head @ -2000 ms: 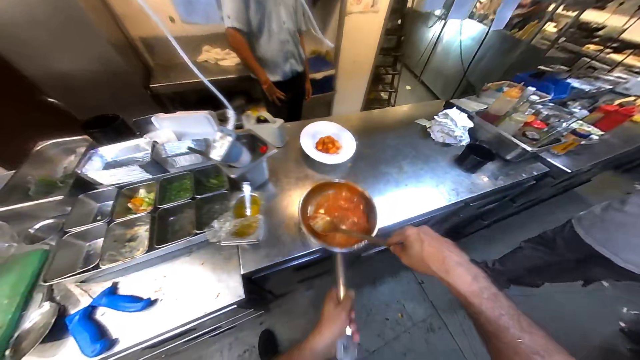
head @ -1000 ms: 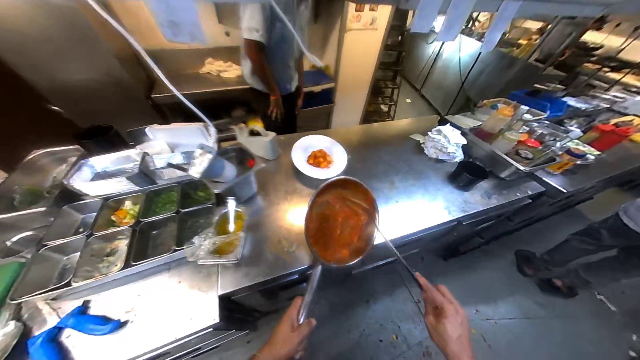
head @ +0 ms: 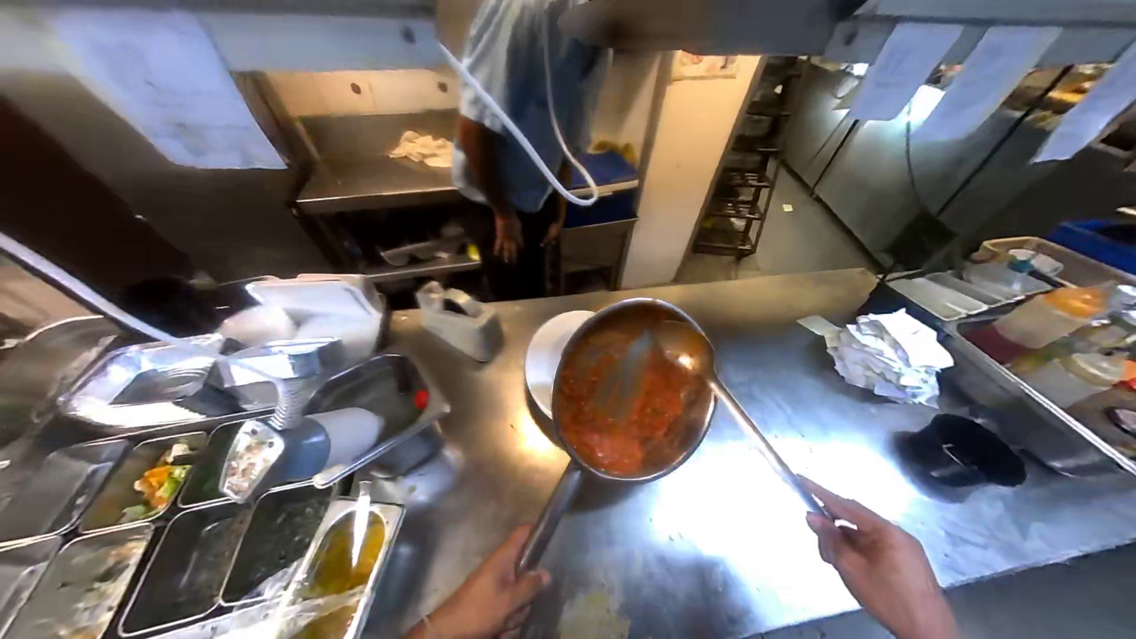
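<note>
My left hand (head: 501, 581) is closed around the handle of a metal pan (head: 641, 475), which hangs tilted over the steel counter. Red chunky sauce (head: 612, 417) lies in the pan. In my right hand (head: 874, 550) is the long handle of a metal ladle (head: 754, 430), its bowl inside the pan at the upper right of the sauce. Behind the pan, a white plate (head: 543, 359) shows only its left part; whatever lies on it is hidden by the pan.
Steel inserts (head: 186, 559) of food and a container of yellow liquid (head: 346, 555) stand left. Crumpled paper (head: 887, 355), a black container (head: 963, 453) and a tray of bottles (head: 1065, 368) are at right. A white tape dispenser (head: 461, 324) stands behind. Across the counter (head: 710, 550) stands a person (head: 519, 115).
The pan has moved forward from the counter's near edge to over the plate, covering most of it. The ladle's bowl now shows against the pan's upper right. The view has shifted closer.
</note>
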